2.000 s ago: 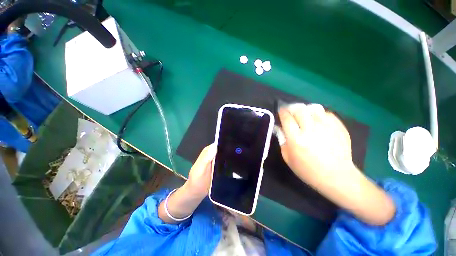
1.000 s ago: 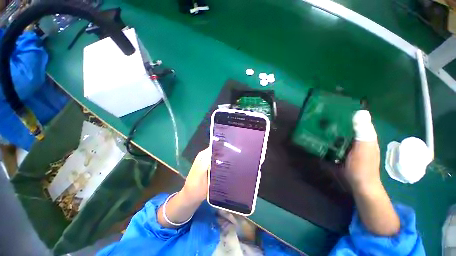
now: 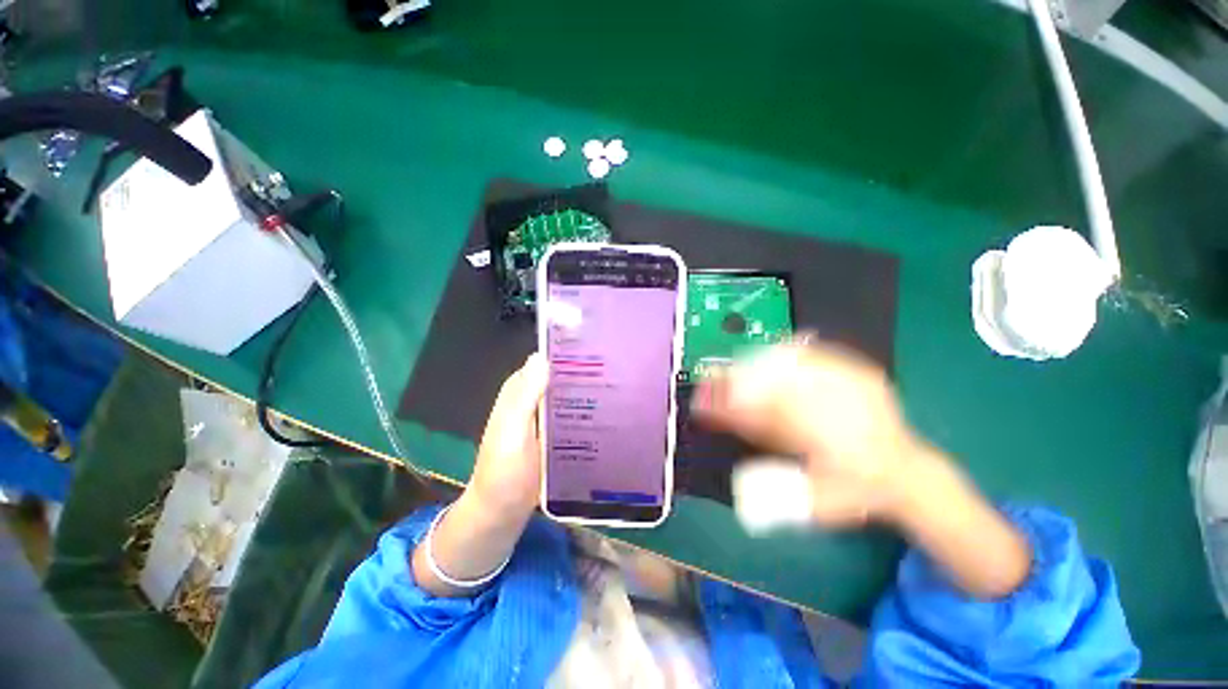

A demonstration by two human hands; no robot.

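My left hand [image 3: 506, 438] holds a white-edged smartphone [image 3: 609, 390] upright over the black work mat [image 3: 862, 303]; its screen is pinkish with lines of text. A rear housing with board [image 3: 552, 232] lies behind the phone's top on the mat, partly hidden by it. A square green circuit board [image 3: 741, 320] with a dark round middle lies right of the phone, its lower part hidden by my right hand. My right hand [image 3: 822, 438] is blurred, right of the phone, with white finger cots; whether it holds anything cannot be told.
Small white discs [image 3: 599, 155] lie beyond the mat. A white box [image 3: 189, 249] with a clear tube and a black hose above stands at left. A white round stack [image 3: 1050, 292] sits at right beside a slanted white bar [image 3: 1077, 148]. A dark green scrap bin [image 3: 317, 565] is below left.
The green circuit board, in my right hand one second ago, now lies on the mat. My right hand has moved left towards the phone. The phone's text display has changed and the view has shifted.
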